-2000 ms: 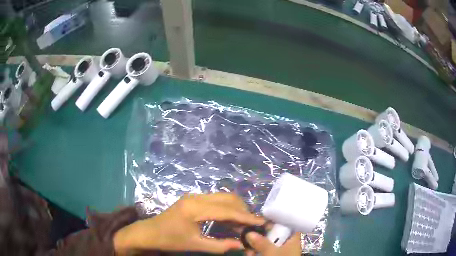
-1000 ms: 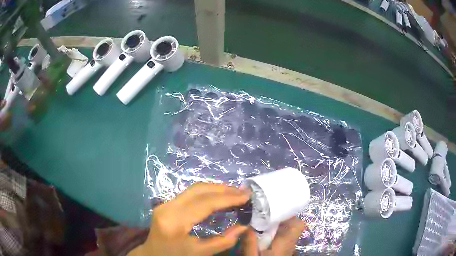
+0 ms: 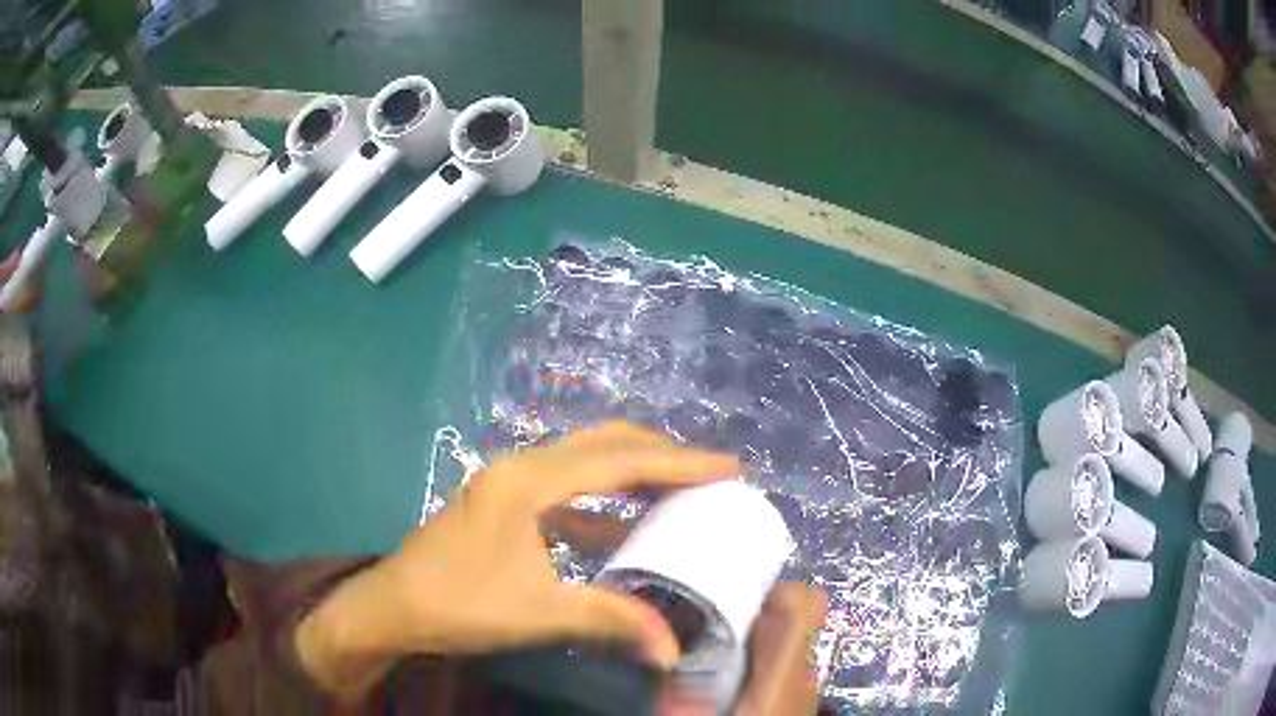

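Note:
A white fan unit [image 3: 721, 550] is held low in the middle of the view, its open end tilted down to the left. A dark round insert [image 3: 677, 616] shows in that end, partly hidden by my thumb. My left hand [image 3: 511, 553] is around the head, fingers on top and thumb at the open end. My right hand [image 3: 787, 657] holds the unit from below right, cut off by the bottom edge. The handle is mostly hidden. A plastic-covered sheet of dark discs [image 3: 742, 378] lies beneath and behind the hands.
Three white fans with dark centres [image 3: 500, 140] lie at upper left. Several white fans [image 3: 1075, 499] lie at right, above a white gridded tray [image 3: 1215, 636]. A pale rail [image 3: 840, 242] and post [image 3: 619, 91] run behind. At far left is a blurred green fixture [image 3: 161, 196].
The insert in my left fingertips has moved into the head's open end. My left hand now wraps the head. The fan has turned, its open end lower. The view has shifted, moving the bench things rightward.

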